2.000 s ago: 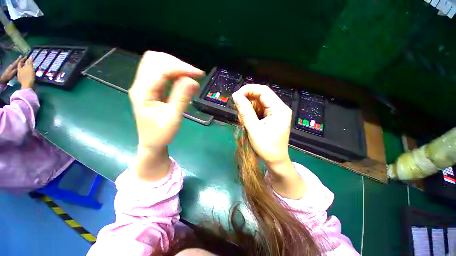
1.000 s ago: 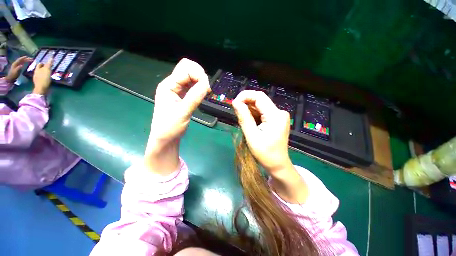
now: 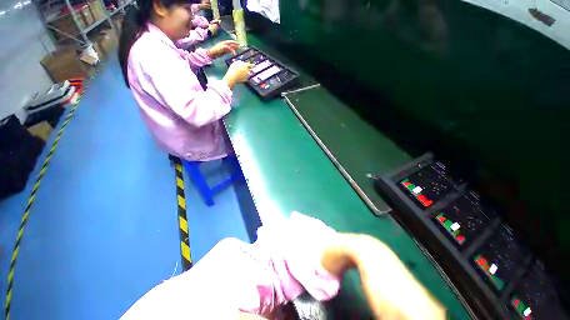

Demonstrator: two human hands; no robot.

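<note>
My left hand point(image 3: 387, 278) is at the bottom edge, blurred and cut off, its pink sleeve point(image 3: 281, 262) coming in from the lower left. Its fingertips are out of the picture, so what it holds is hidden. A small dark and grey patch shows below the sleeve cuff; I cannot tell what it is. My right hand is not in view. The long black tray point(image 3: 447, 234) lies at the lower right, beyond my left hand, with several dark phones point(image 3: 459, 197) in it showing red, green and white bars.
A seated person in a pink smock point(image 3: 181, 94) touches another black tray point(image 3: 269, 78) farther up the green bench point(image 3: 275, 150). A flat green board point(image 3: 350, 144) lies between the trays. A blue stool point(image 3: 212, 184), striped tape point(image 3: 182, 215) and shelves with boxes point(image 3: 65, 62) are on the left.
The view has turned left, bringing in the seated person and floor. My left hand has dropped to the bottom edge. My right hand and the long hair lock have left the view.
</note>
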